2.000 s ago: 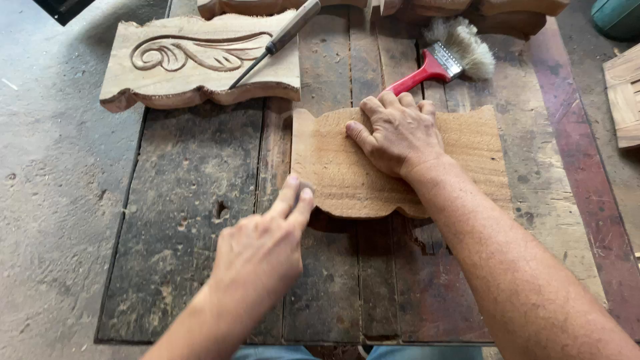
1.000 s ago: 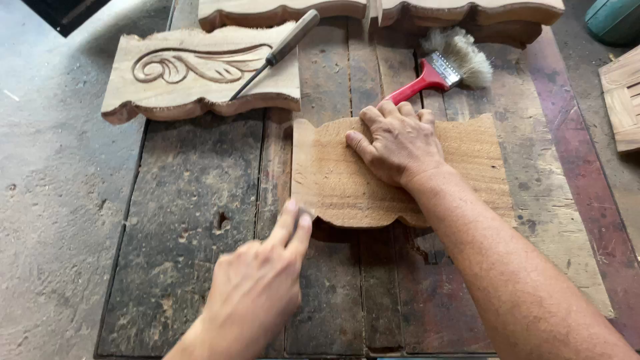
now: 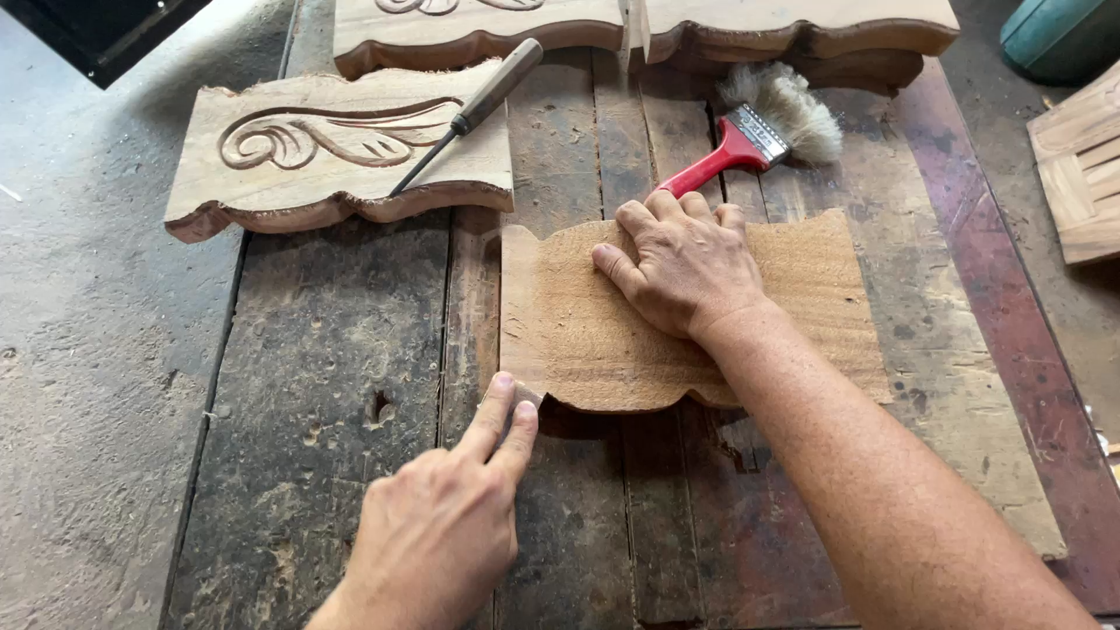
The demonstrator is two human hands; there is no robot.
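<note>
A wooden board with scalloped edges (image 3: 577,306) lies on the workbench. My right hand (image 3: 682,262) rests palm down on it, fingers apart and bent at its far edge, close to the red handle of a paintbrush (image 3: 739,149). At the near left corner, my left hand (image 3: 437,516) has its index and middle fingers extended against a small greyish piece (image 3: 528,395), perhaps an abrasive; its thumb is hidden. Farther left is a board carved with a scroll and leaves (image 3: 350,144), with a slim dark-shafted hand tool (image 3: 499,87) lying across it.
More scalloped boards (image 3: 490,35) stand along the far side of the worn plank workbench (image 3: 332,350). A black object juts in at the top left. Beyond the bench's right edge are a green container (image 3: 1063,39) and a slatted wooden piece (image 3: 1081,175).
Both hands keep nearly the same places on the board, the left at the near left corner and the right on top. The view has shifted slightly.
</note>
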